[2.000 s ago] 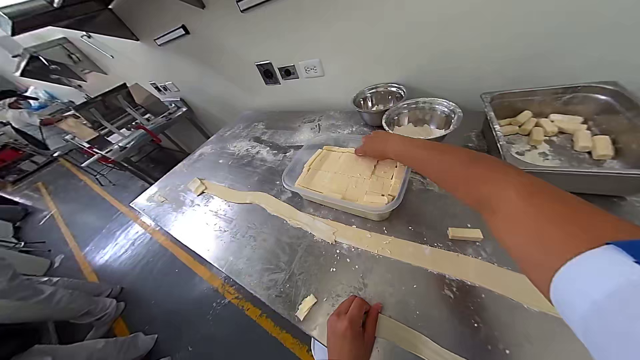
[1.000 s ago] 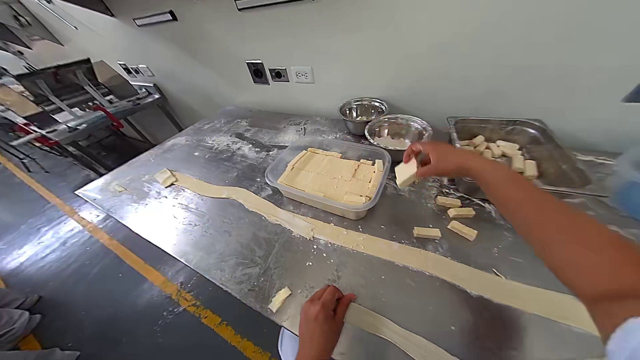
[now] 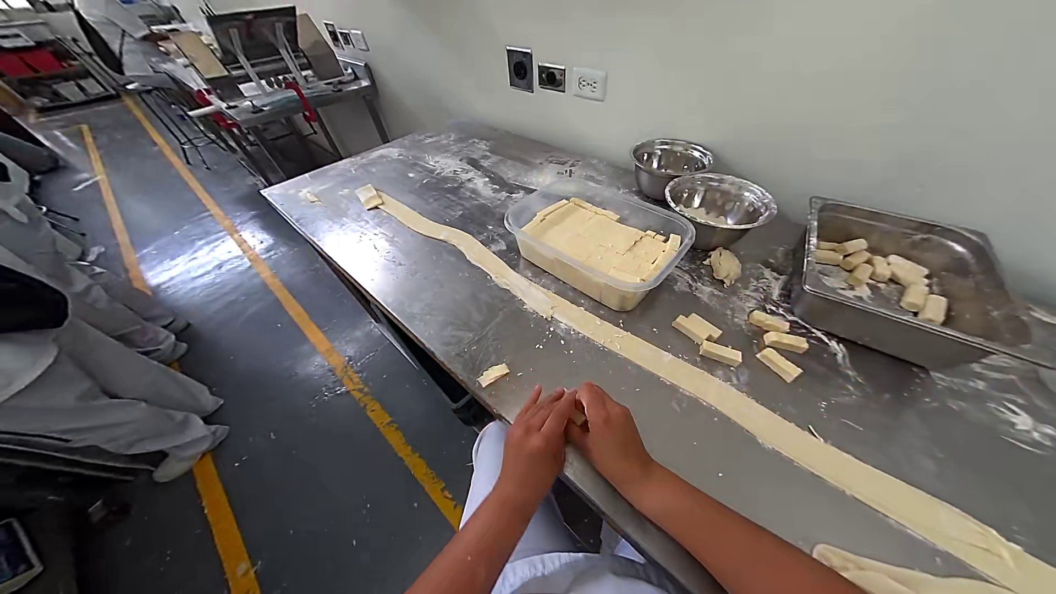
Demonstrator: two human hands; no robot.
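Note:
At the near edge of the steel table my left hand [image 3: 535, 441] and my right hand [image 3: 609, 433] meet around a small pale piece [image 3: 577, 417], mostly hidden by fingers. Beyond them a long thin strip of dough [image 3: 660, 356] runs diagonally across the table. Several cut pale blocks [image 3: 720, 354] lie past the strip, and one piece [image 3: 493, 375] lies left of my hands. A clear plastic container [image 3: 569, 268] holds packed pale blocks. Part of another dough strip [image 3: 891, 573] shows at the bottom right.
Two steel bowls [image 3: 720, 200] [image 3: 660, 157] stand by the wall, with a dough lump [image 3: 725, 266] beside the nearer one. A deep steel pan [image 3: 883, 318] at right holds several thick pieces. A person's legs [image 3: 107, 371] show at left, beyond the table edge.
My right hand has come back from near the bowls and now meets my left at the table edge. More cut blocks lie beyond the strip than two seconds ago. The view has shifted.

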